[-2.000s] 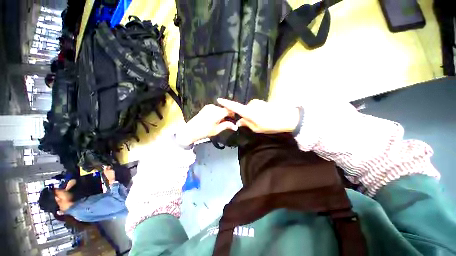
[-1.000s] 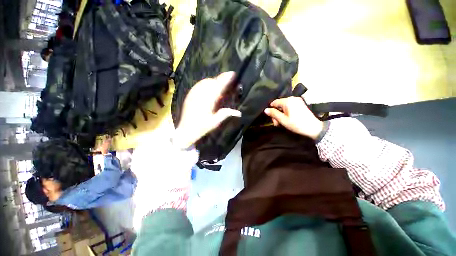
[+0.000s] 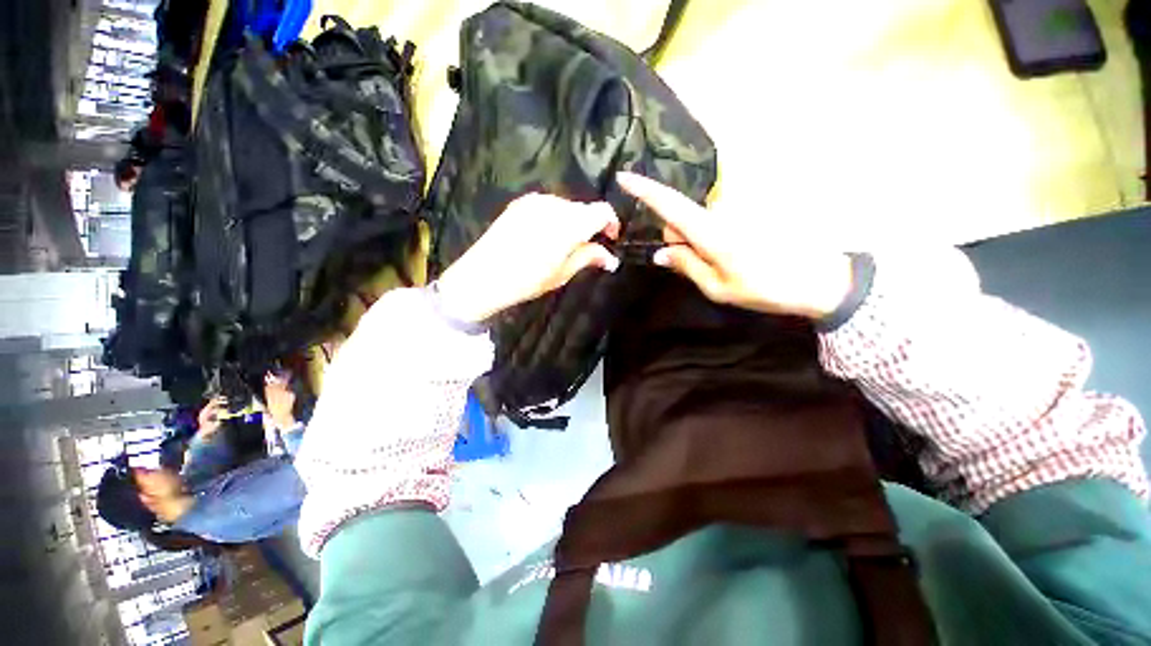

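A camouflage backpack (image 3: pixel 530 107) lies on the pale yellow table in front of me, its near end over the table edge by my brown apron. My left hand (image 3: pixel 537 252) pinches a small dark piece of the backpack between thumb and fingers. My right hand (image 3: pixel 726 259) is close beside it, thumb and fingers at the other end of the same thin dark piece, index finger pointing out over the bag. The piece looks like a zipper pull or narrow strap; it is too small to tell which.
More camouflage backpacks (image 3: pixel 303 164) are piled on the left side of the table (image 3: pixel 833 139). A smartphone (image 3: pixel 1048 35) lies at the far right. A person in a blue top (image 3: pixel 246 499) is at the lower left, with cardboard boxes (image 3: pixel 246 593) nearby.
The backpack was turned and drawn towards me since the first frame. Since the second, my hands have come together from apart and now meet at the dark piece.
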